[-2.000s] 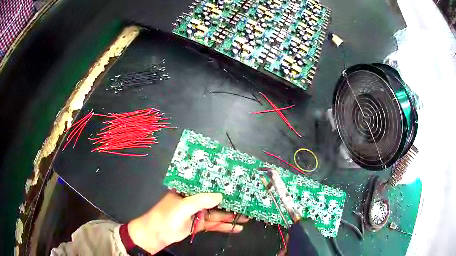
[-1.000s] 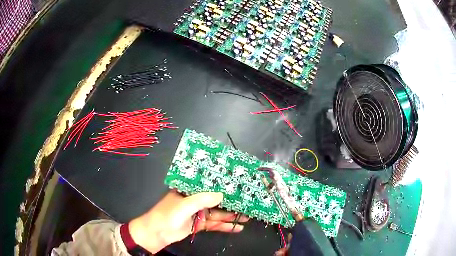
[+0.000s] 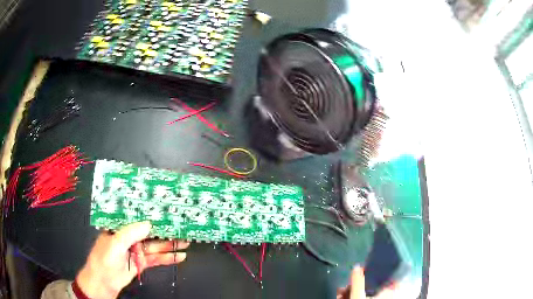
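My left hand [image 3: 120,257] holds a long green circuit board panel [image 3: 198,205] by its lower left edge, solder side up, thumb on top and fingers beneath. Red and dark lead wires [image 3: 242,260] hang below the panel. My right hand [image 3: 352,284] is at the lower right, partly cut off by the bottom edge. It holds the dark soldering gun [image 3: 386,257], which is blurred and apart from the panel, close to the round dross dish [image 3: 356,200]. The gun's tip is hard to make out.
A block of stacked boards [image 3: 169,38] is at the top left. A black fan [image 3: 312,93] stands right of it. Red wires [image 3: 55,178] and black wires [image 3: 55,117] lie at left. A yellow ring [image 3: 240,162] and crossed red wires [image 3: 196,115] lie behind the panel.
The view has turned right. The soldering gun has left the panel's surface and moved right toward the dish with my right hand. My left hand still holds the panel, now more level in view.
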